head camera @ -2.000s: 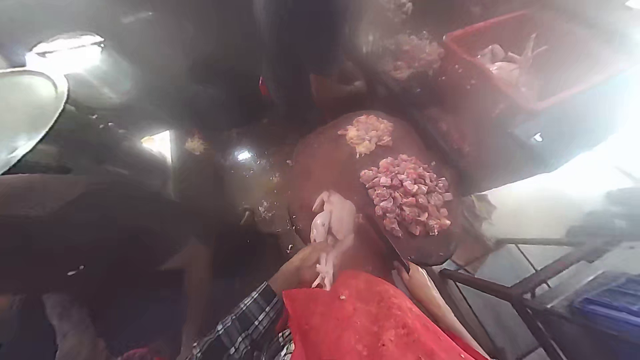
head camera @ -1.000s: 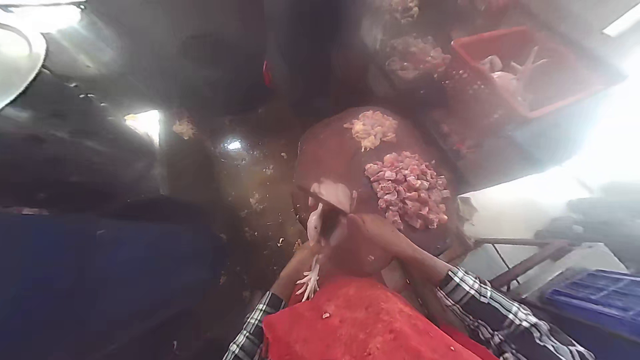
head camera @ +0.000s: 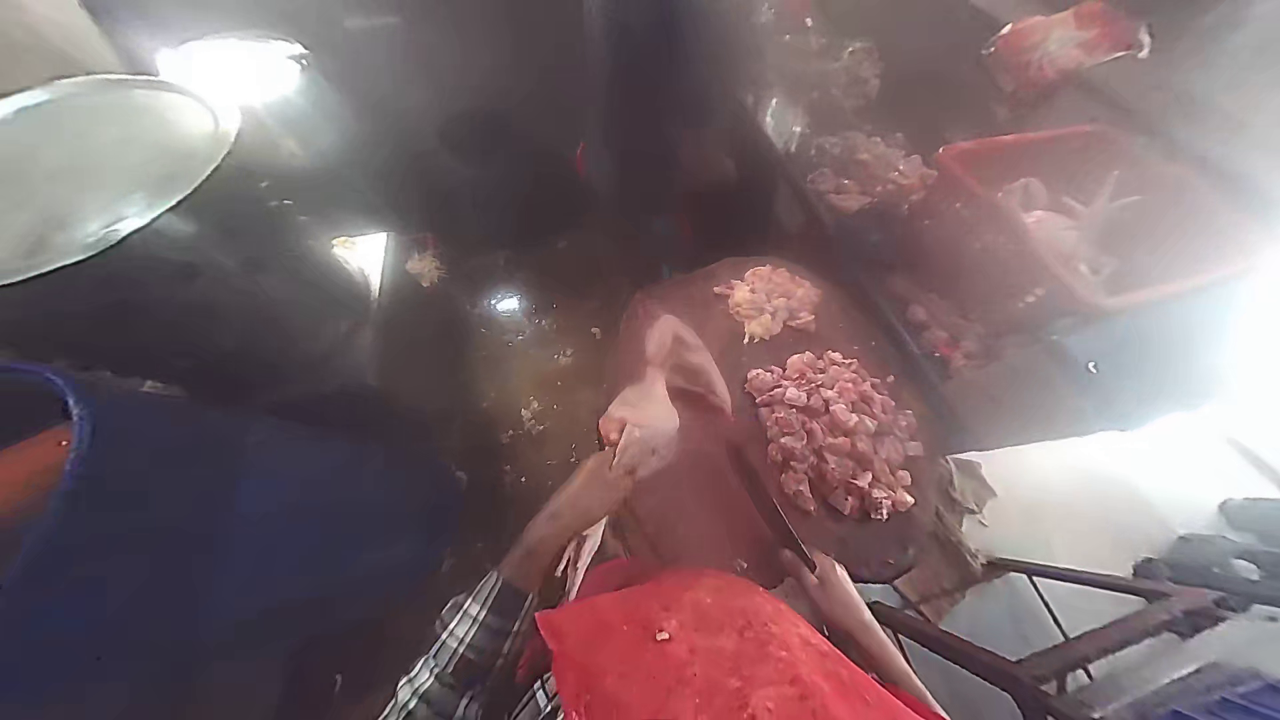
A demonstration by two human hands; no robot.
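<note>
On the round chopping block [head camera: 690, 500] lies a raw plucked chicken [head camera: 680, 360], its pale body toward the far left side. My left hand [head camera: 632, 465] is closed around the near part of the bird, and the chicken's feet [head camera: 583, 555] hang below my wrist. My right hand [head camera: 815, 575] holds a large knife [head camera: 770, 505], its dark blade on or just above the block, apart from the bird. Right of the blade sits a heap of cut meat pieces [head camera: 835, 435]. A smaller pile of yellowish trimmings [head camera: 770, 300] is at the block's far side.
A red plastic crate [head camera: 1100, 295] with raw poultry stands at the back right, beside more meat pieces [head camera: 870, 170]. A blue barrel [head camera: 75, 420] is at left, a round metal tray [head camera: 110, 170] at upper left. A metal frame [head camera: 1000, 670] stands at lower right.
My right hand, over the block beside the bird one second ago, has moved back to the right with the knife. The chicken now extends farther from my left hand across the block.
</note>
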